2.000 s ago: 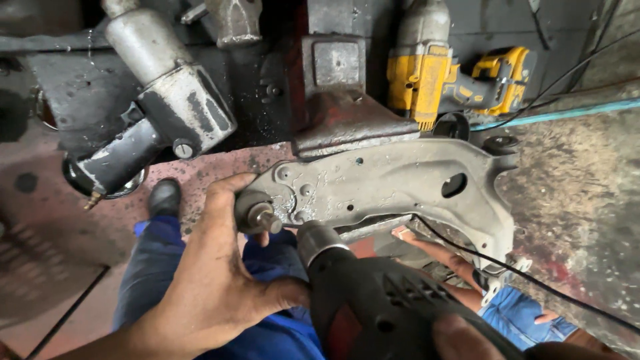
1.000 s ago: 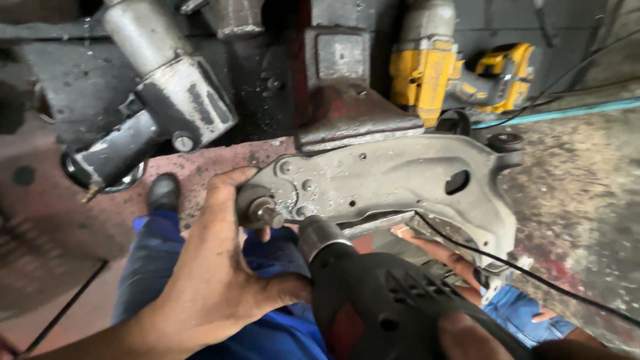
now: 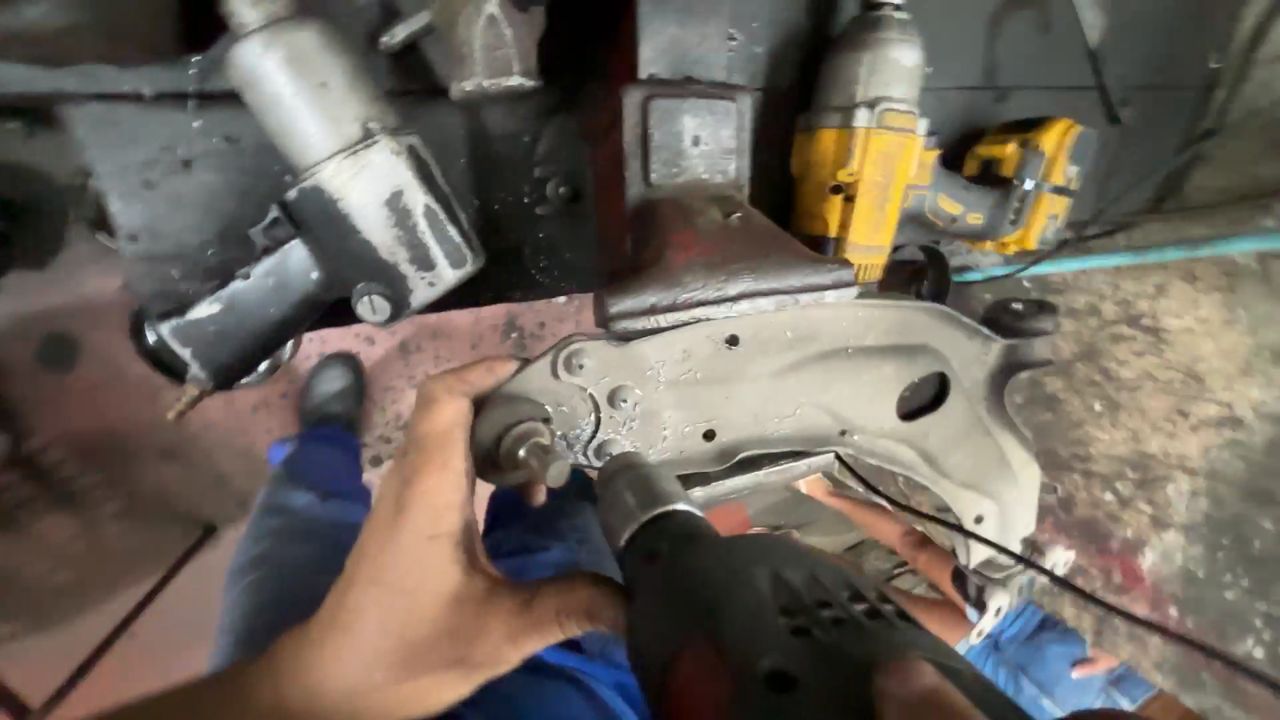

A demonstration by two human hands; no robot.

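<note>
A grey metal control arm [image 3: 800, 390] lies across the middle, its upper edge against the jaw of a bench vise [image 3: 730, 260]. My left hand [image 3: 450, 540] grips its left end around the ball joint [image 3: 530, 450], fingers behind it, while the thumb touches the power drill. The black corded drill [image 3: 780, 610] has its metal chuck [image 3: 640, 500] close to the lowest rivet by the ball joint; the bit's tip cannot be made out. Metal shavings lie around the rivets. My right hand [image 3: 920, 690] shows only in part at the bottom edge, on the drill's body.
An air impact wrench [image 3: 350, 220] lies at upper left, and a yellow cordless impact wrench [image 3: 870, 180] at upper right, both on the dark bench [image 3: 520, 200]. A black cable [image 3: 1000, 545] runs below the control arm. Another person's arm [image 3: 900, 540] shows at lower right.
</note>
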